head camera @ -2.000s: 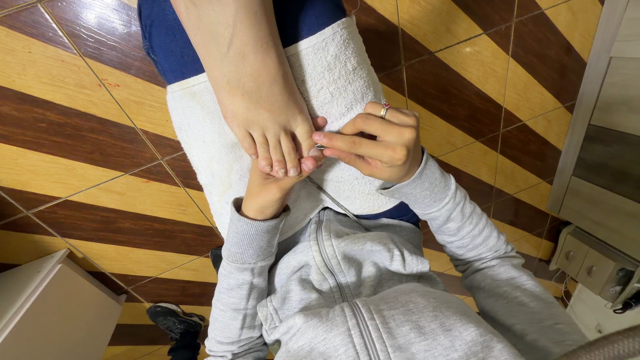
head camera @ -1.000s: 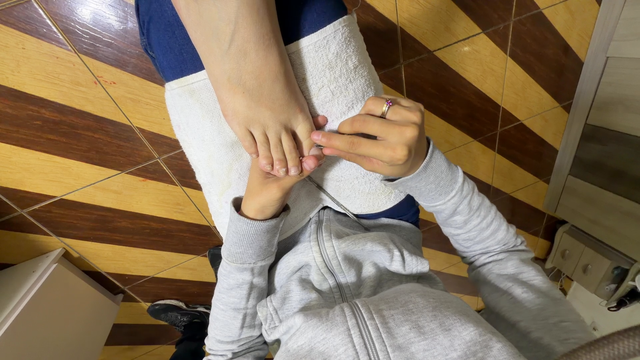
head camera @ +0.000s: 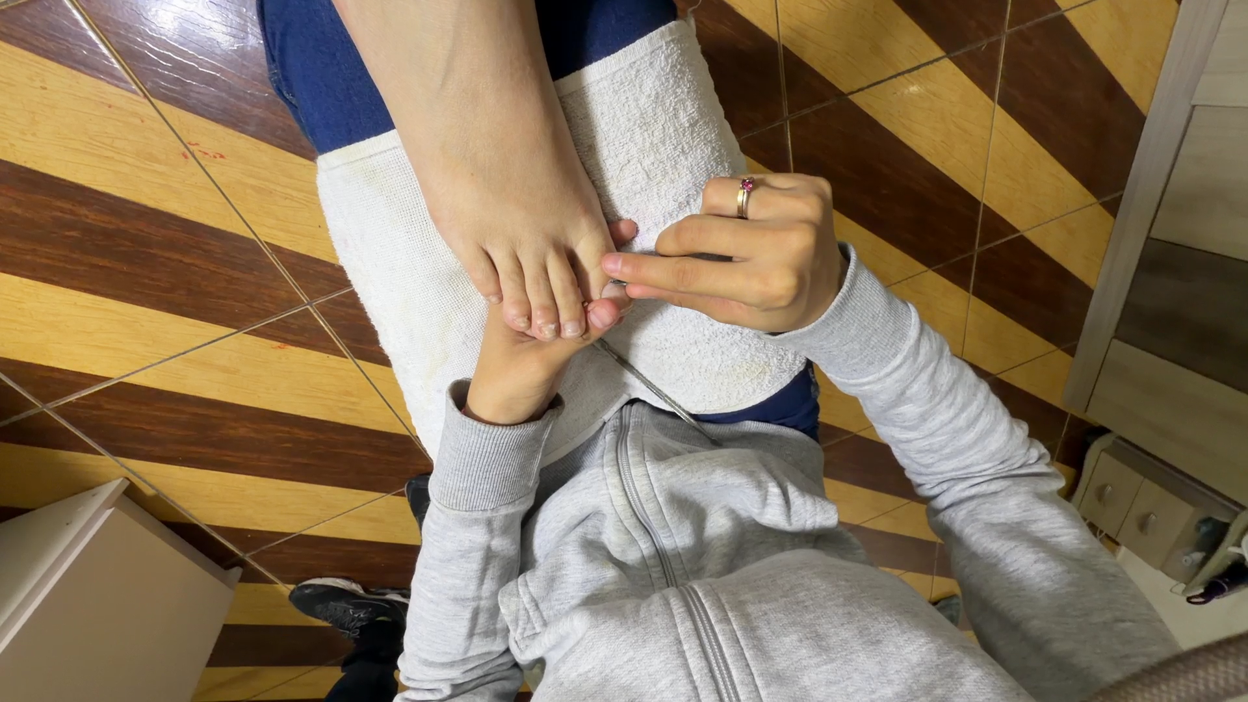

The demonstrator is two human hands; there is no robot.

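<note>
Another person's bare foot (head camera: pixel 517 185) rests over a white terry towel (head camera: pixel 673 127) spread across my lap. From below, my left hand (head camera: pixel 526 361) is closed around the front of the foot at the big toe (head camera: pixel 593 255), its thumb near the toe tip. My right hand (head camera: pixel 751 258), with a ringed finger, is at the side of the big toe. Its fingers pinch a small thin metal tool (head camera: pixel 619 283), mostly hidden by the fingertips; its kind cannot be told. A grey drawstring cord (head camera: pixel 648 380) lies over the towel's lower part.
Striped brown and yellow floor tiles (head camera: pixel 175 419) surround my legs. A pale cabinet (head camera: pixel 107 585) stands at lower left, with a black shoe (head camera: pixel 346 603) beside it. At the right are a wood-look panelled unit (head camera: pixel 1180 292) and a small beige drawer box (head camera: pixel 1141 507).
</note>
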